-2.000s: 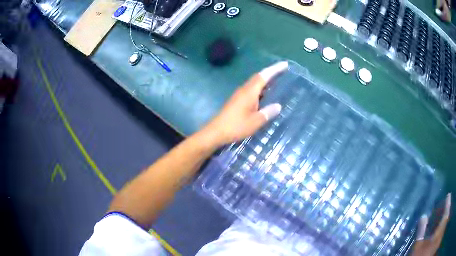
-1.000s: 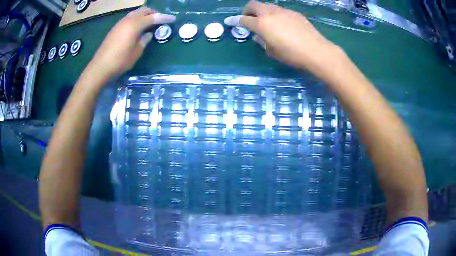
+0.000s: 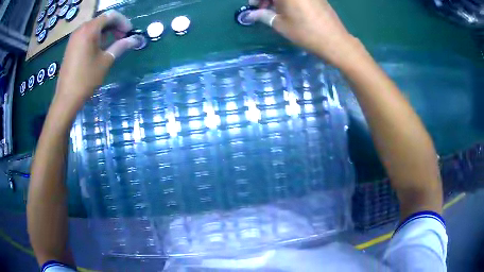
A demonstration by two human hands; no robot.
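An empty-looking clear blister tray point(image 3: 212, 154) lies at the near edge of the green mat, its slots shining. Beyond it, two white-faced round components point(image 3: 181, 24) sit on the mat. My left hand point(image 3: 98, 50), with whitish finger cots, holds a round component point(image 3: 139, 40) between thumb and finger, just left of that pair. My right hand point(image 3: 289, 21) holds another dark-rimmed round component point(image 3: 245, 16) between thumb and fingers, to the right of the pair and apart from it. Its upper fingers are cut off by the top edge.
A tan board point(image 3: 84, 17) with several round components stands at the top left. A row of several set-aside components point(image 3: 42, 77) lies on the mat below it. Metal equipment point(image 3: 6, 95) is at the far left. Dark trays point(image 3: 467, 9) show at the top right.
Both hands now grip the outer components of the row. The right one is moved away from the two middle components. The view has shifted, and the tray appears further left.
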